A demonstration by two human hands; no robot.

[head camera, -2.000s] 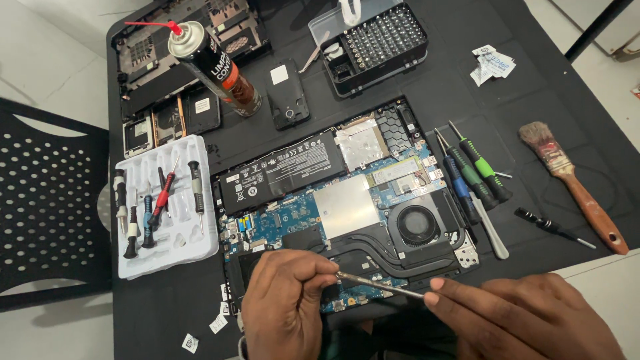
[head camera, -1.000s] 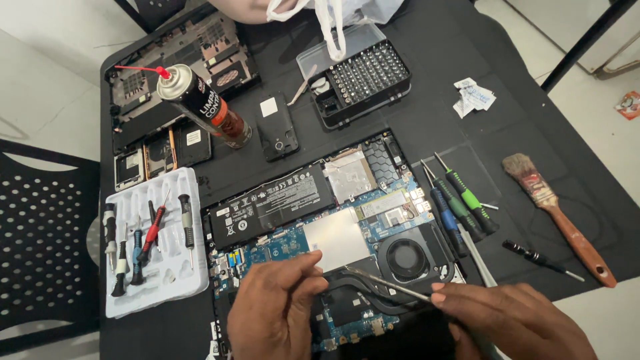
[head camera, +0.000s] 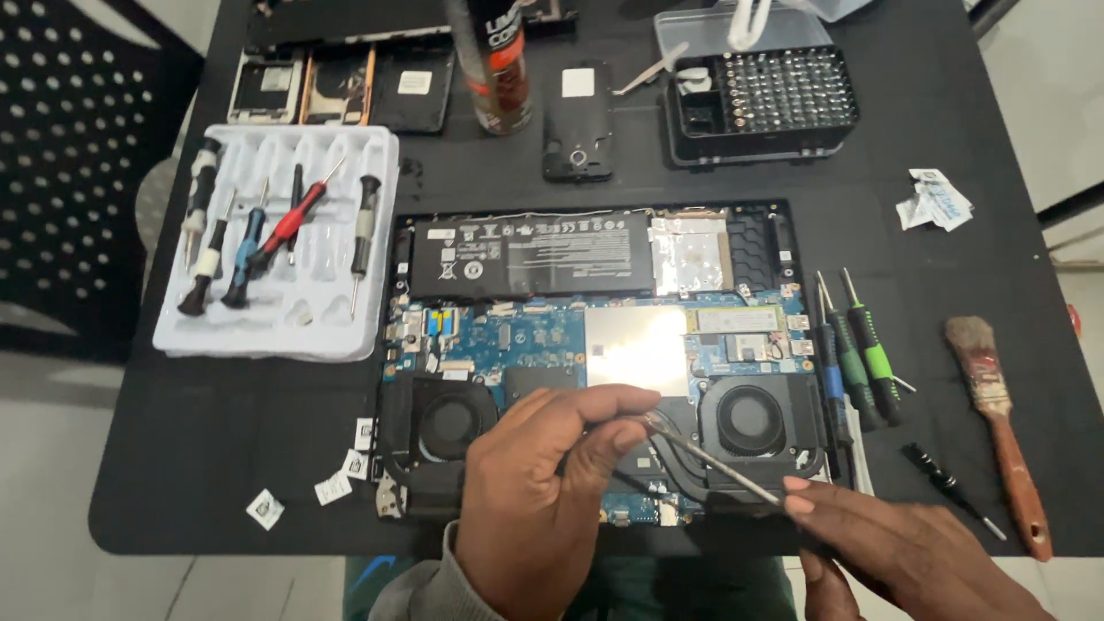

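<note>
An opened laptop [head camera: 535,341] lies on the black table, its battery [head camera: 530,254], blue circuit board and two fans showing. Over its lower middle, my left hand [head camera: 552,474] pinches the tip end of a thin metal tool shaft [head camera: 724,466] between thumb and forefinger. From the lower right my right hand [head camera: 897,535] holds the other end of that tool, over the laptop's right corner; its handle is hidden by the fingers. The shaft slants across the heat pipes below the right fan [head camera: 750,420]. Whether anything small sits at the tip cannot be seen.
A white tray [head camera: 345,341] of small screwdrivers lies left. Behind the laptop stand a spray can [head camera: 496,78], a phone back [head camera: 578,129] and a bit case [head camera: 759,147]. Green and blue screwdrivers [head camera: 871,345], a brush [head camera: 992,405] and a black screwdriver [head camera: 940,474] lie right.
The view has shifted and turned. My left fingers, held a little off the tool's tip one second ago, are now closed on it. My right hand keeps its hold on the tool.
</note>
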